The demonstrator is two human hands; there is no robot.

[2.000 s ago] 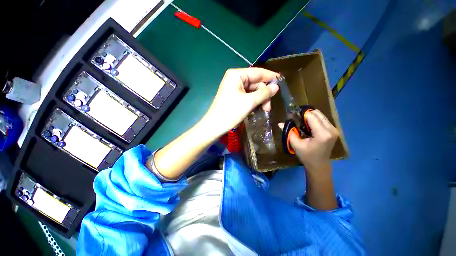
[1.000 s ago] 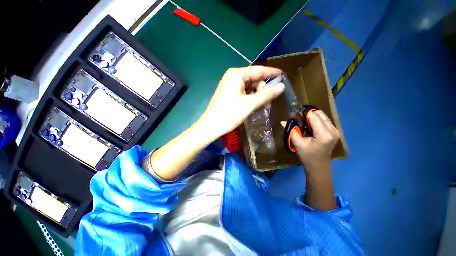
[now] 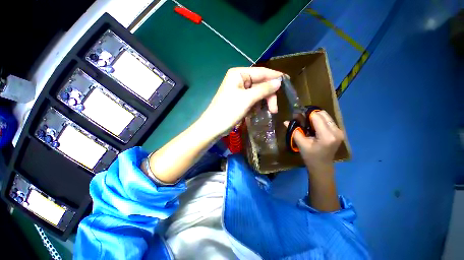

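Note:
My right hand [image 3: 321, 137] holds orange-and-black scissors [image 3: 296, 133] by the loops, above the cardboard box [image 3: 333, 101]. The metal blades point up toward my left fingertips. My left hand [image 3: 241, 94] pinches something small between thumb and index finger at the blade tips; it is mostly hidden by the fingers, so I cannot tell exactly what it is. Clear film scraps [image 3: 264, 133] lie crinkled in the left part of the box.
A black foam tray [image 3: 46, 165] at left holds several half-assembled phones [image 3: 137, 76]; one pocket is empty. A red-handled tool [image 3: 187, 14] lies on the green mat. A red coiled cord [image 3: 234, 140] is beside the box. A dotted strip [image 3: 47, 242] shows lower left.
The view has shifted slightly, so the tray sits a little further left. My left fingers have shifted slightly at the blade tips. The scissors remain in my right hand over the box.

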